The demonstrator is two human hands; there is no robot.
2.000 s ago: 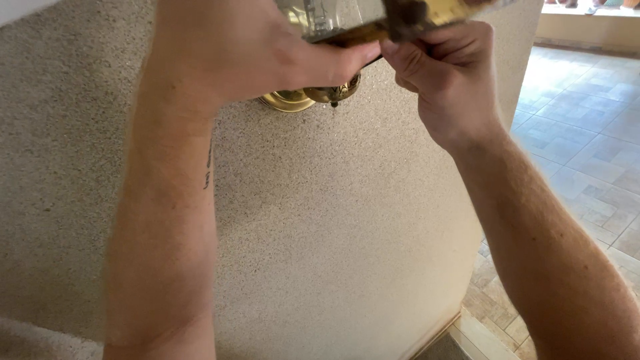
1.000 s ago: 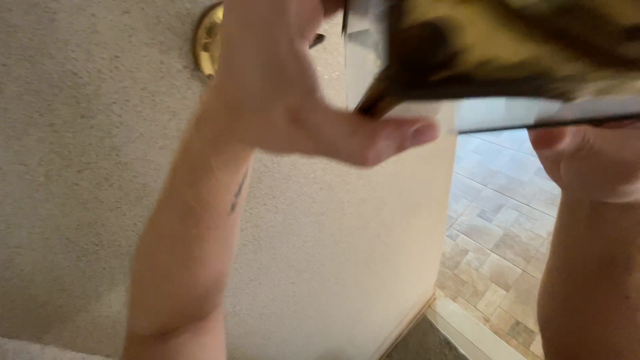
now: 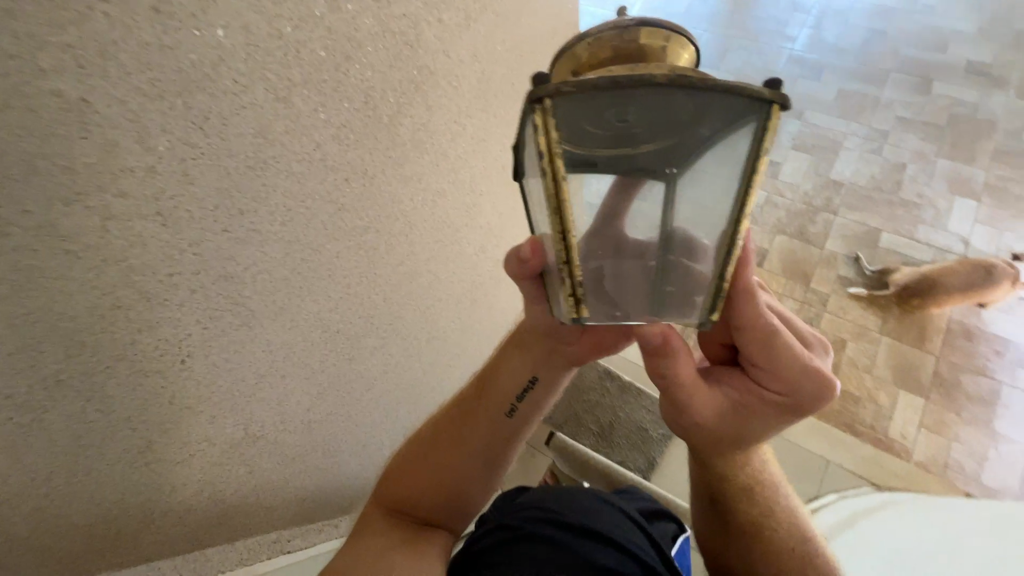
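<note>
A brass-framed glass lantern point(image 3: 652, 184) is held up in front of me, its domed brass cap at the top and its clear panes narrowing downward. The brass edges look worn and spotted. My left hand point(image 3: 560, 312) supports it from behind and below, with a fingertip at the left edge and other fingers seen through the glass. My right hand point(image 3: 736, 368) grips the lower right corner, thumb under the bottom rim and fingers along the right side. The inside of the lantern shows no bulb.
A textured wall point(image 3: 280, 240) fills the left side. Far below on the right, a tan animal point(image 3: 952, 282) lies on the tiled floor point(image 3: 816, 232). A grey mat point(image 3: 612, 416) lies below my hands, and a white surface point(image 3: 928, 532) is at the lower right.
The lantern has moved away from the wall, where a round brass mount showed earlier, and is now held fully in view. The view has swung toward the floor.
</note>
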